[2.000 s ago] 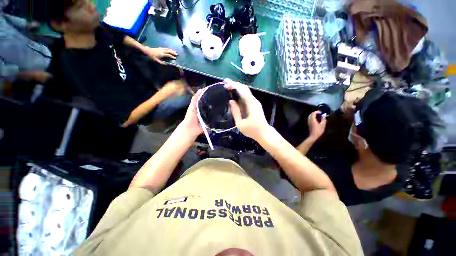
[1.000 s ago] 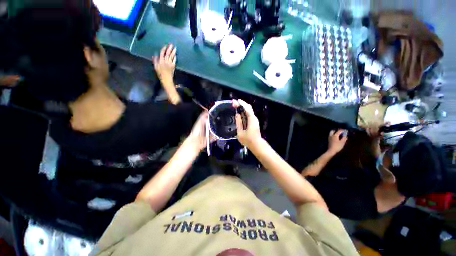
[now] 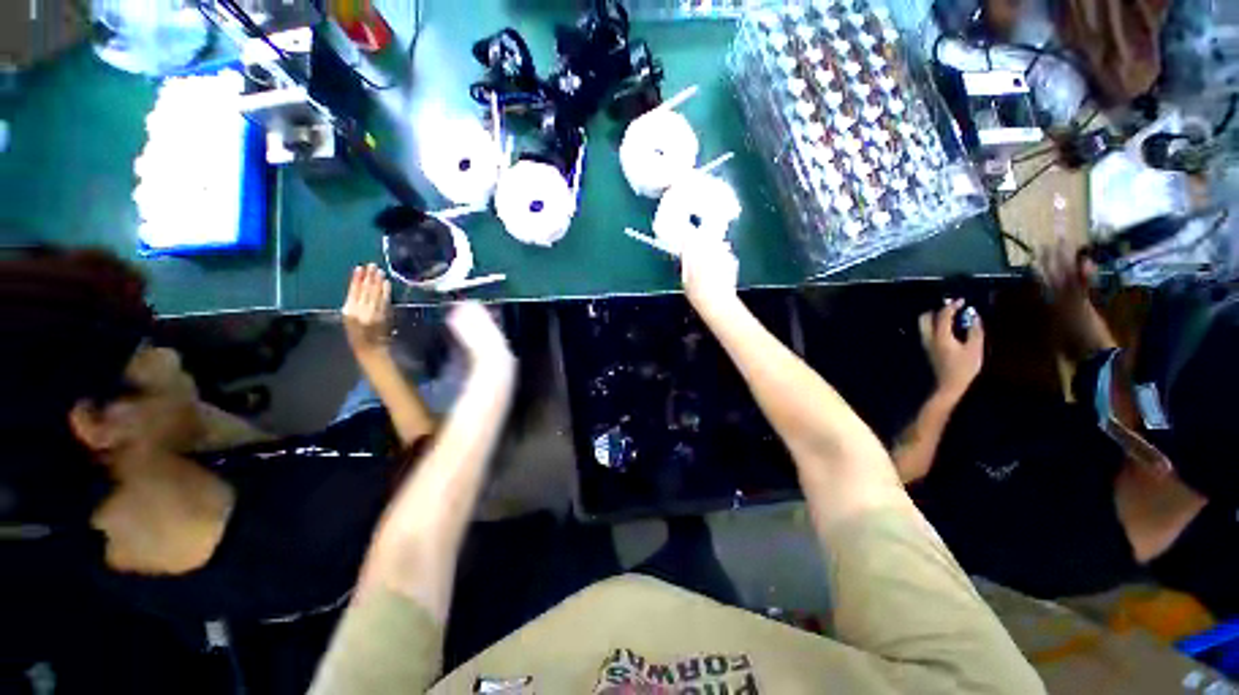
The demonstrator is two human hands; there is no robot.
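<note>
My right hand point(image 3: 709, 272) is at the front edge of the bench, its fingertips at a white housing point(image 3: 697, 215) with a small central hole. Whether the fingers grip it cannot be told. My left hand point(image 3: 482, 340) is blurred just below the bench edge, with no object visible in it. Beyond it, a part-assembled unit with a black round centre and white rim point(image 3: 432, 254) lies on the bench, apart from my hand. More white housings point(image 3: 535, 202) lie closed side up, with thin white arms sticking out.
Black cabled parts point(image 3: 571, 75) lie behind the housings on the green bench point(image 3: 340, 204). Clear blister trays point(image 3: 863, 136) stand at right, a blue-edged tray point(image 3: 204, 163) at left. A dark crate point(image 3: 679, 407) of black parts is below the edge. Coworkers sit either side.
The unit held between both hands is out of them, and a similar unit now lies at the bench's left front. My hands have separated and moved forward. The view has shifted toward the bench.
</note>
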